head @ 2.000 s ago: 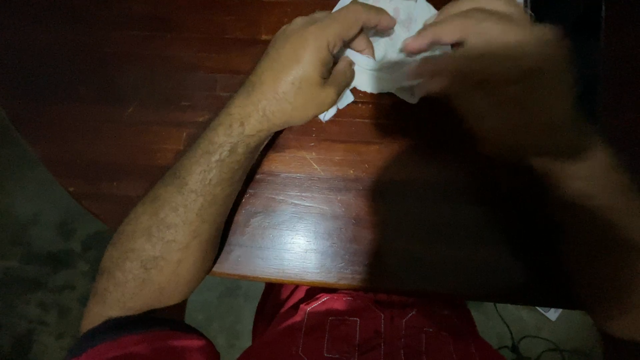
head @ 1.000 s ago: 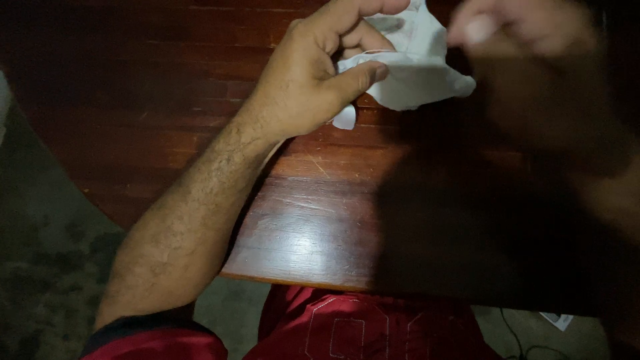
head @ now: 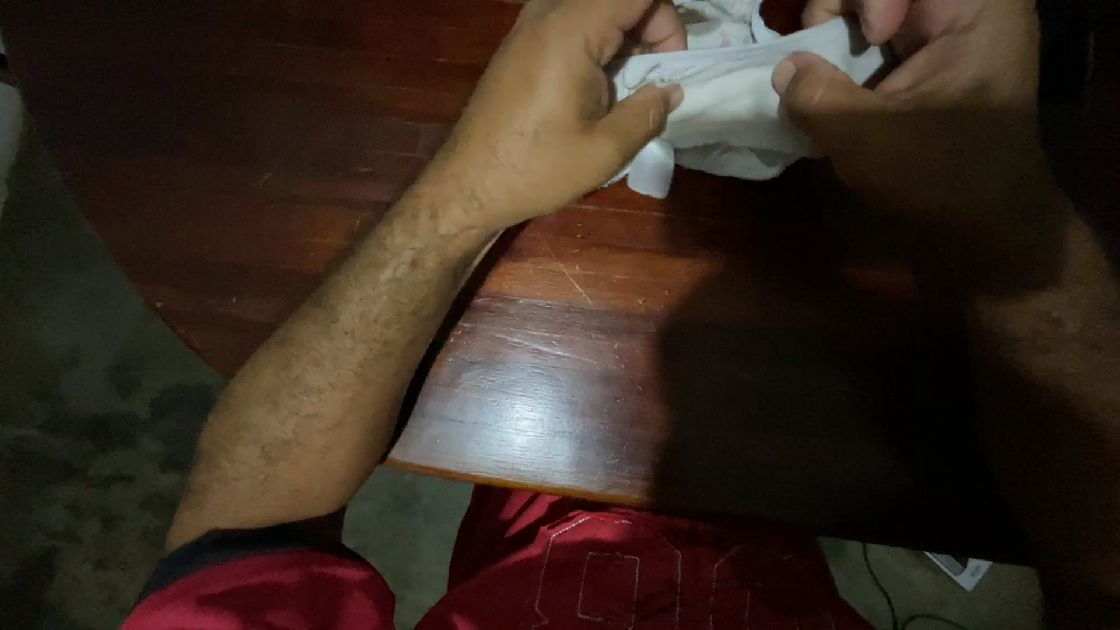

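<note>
A small white cloth item (head: 735, 96) with a folded, stretched edge is at the top of the view, above the table. My left hand (head: 577, 105) grips its left end between thumb and fingers. At its right end, my right hand (head: 875, 79) pinches the edge, with the thumb on the near face. A white tab or strip (head: 652, 171) hangs below the left end. More white material with faint pale marks (head: 717, 22) shows behind the cloth, partly cut off by the frame. What exactly the cloth is, I cannot tell.
The dark varnished wooden table (head: 542, 376) ends in a front edge near my red-clothed lap (head: 612, 560). A concrete floor (head: 105, 420) shows at left. At the lower right lie a thin cable (head: 875, 586) and a white printed item (head: 962, 569). My arm's shadow darkens the right side.
My right hand, apart from the cloth one second ago, now holds its right end. The cloth's near edge is pulled straighter between both hands.
</note>
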